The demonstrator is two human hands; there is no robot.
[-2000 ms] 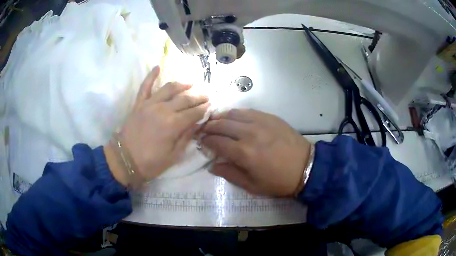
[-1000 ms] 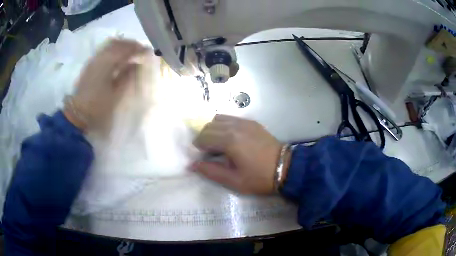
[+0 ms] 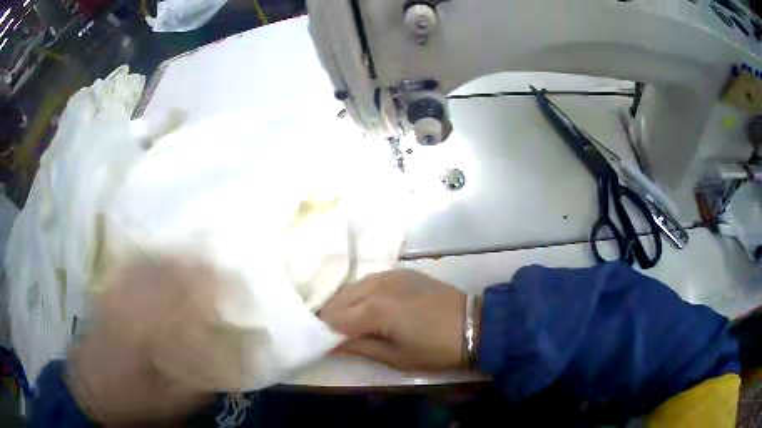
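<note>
A white garment piece [image 3: 209, 184] lies in a loose heap left of the needle, with a cream edge [image 3: 322, 251] showing near its middle. My right hand [image 3: 397, 322] pinches the cloth's near right edge between its fingertips, in front of the needle area. My left hand [image 3: 154, 334] is strongly blurred at the lower left, over the cloth; whether its fingers hold cloth is unclear. The presser foot and needle [image 3: 398, 155] stand behind and above my right hand, with no hand at them.
The sewing machine [image 3: 535, 42] spans the upper right. Black shears [image 3: 610, 184] and a slimmer silvery tool [image 3: 652, 196] lie under its arm. A small round disc [image 3: 453, 179] is right of the needle. Crumpled whitish scraps [image 3: 744, 213] lie at the right edge.
My hands have come away from the needle toward the table's front edge. The cloth is spread and turned, its cream edge now exposed. My left hand has swung out left, then down. The view has shifted.
</note>
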